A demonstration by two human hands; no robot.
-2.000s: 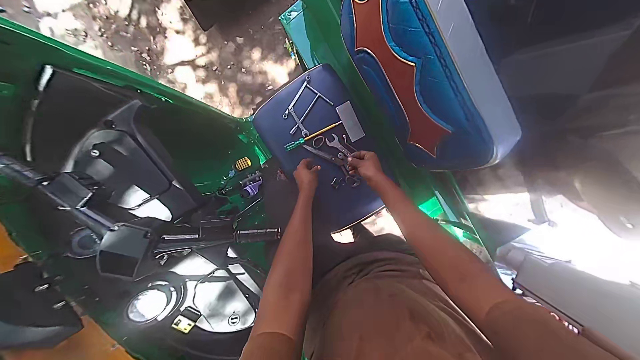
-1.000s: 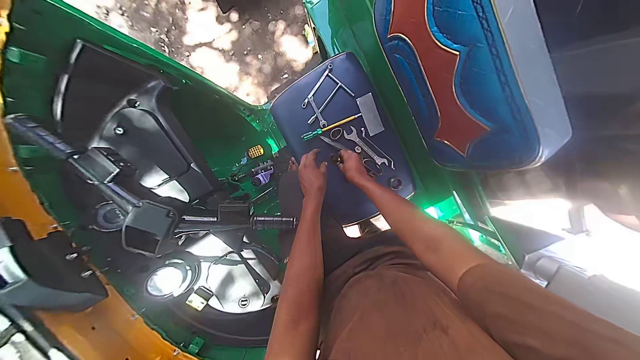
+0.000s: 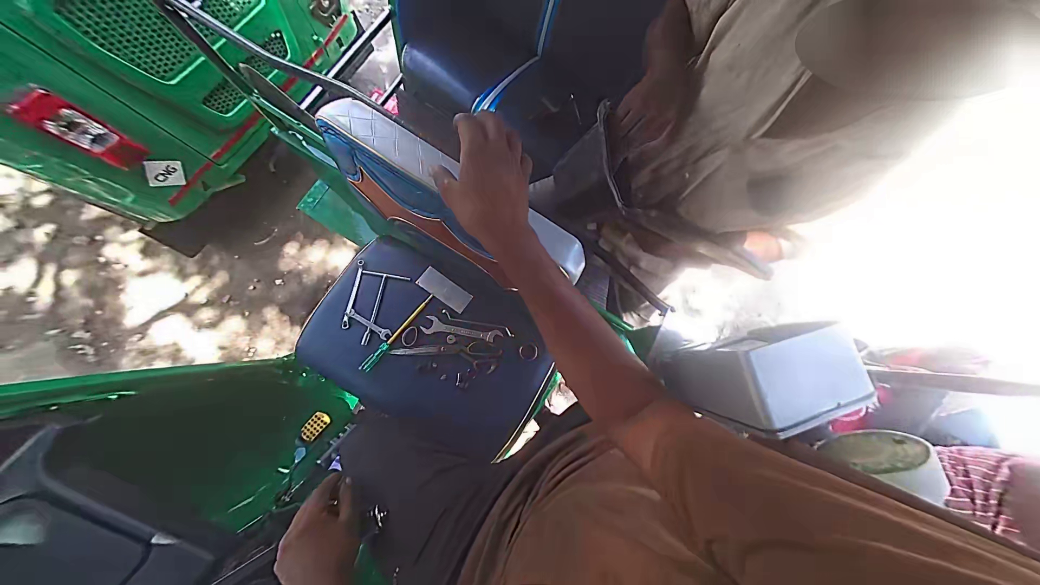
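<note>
My right hand (image 3: 487,179) rests on the top edge of the padded blue, orange and white seat backrest (image 3: 390,146), fingers apart. Low in the view, my left hand (image 3: 318,532) is beside my thigh near the vehicle's side; whether it holds something cannot be told. On the dark blue seat cushion (image 3: 439,414) lie an open-end wrench (image 3: 463,329), a screwdriver with a yellow shaft and green end (image 3: 396,333), scissors (image 3: 447,350), a T-handle wrench (image 3: 378,302), a combination wrench (image 3: 354,294), a pale flat rectangular piece (image 3: 444,289), a dark ring (image 3: 529,351) and several small parts.
A green vehicle (image 3: 122,97) stands at the upper left beyond dirt ground. Another person's hand (image 3: 650,106) is by the dark rear seat (image 3: 520,49). To the right are a grey box (image 3: 772,378) and a white bucket (image 3: 886,459). A green side panel (image 3: 179,455) lies lower left.
Both hands have left the tools on the seat: the right is now up on the backrest, the left down beside my thigh. The view has turned strongly to the right.
</note>
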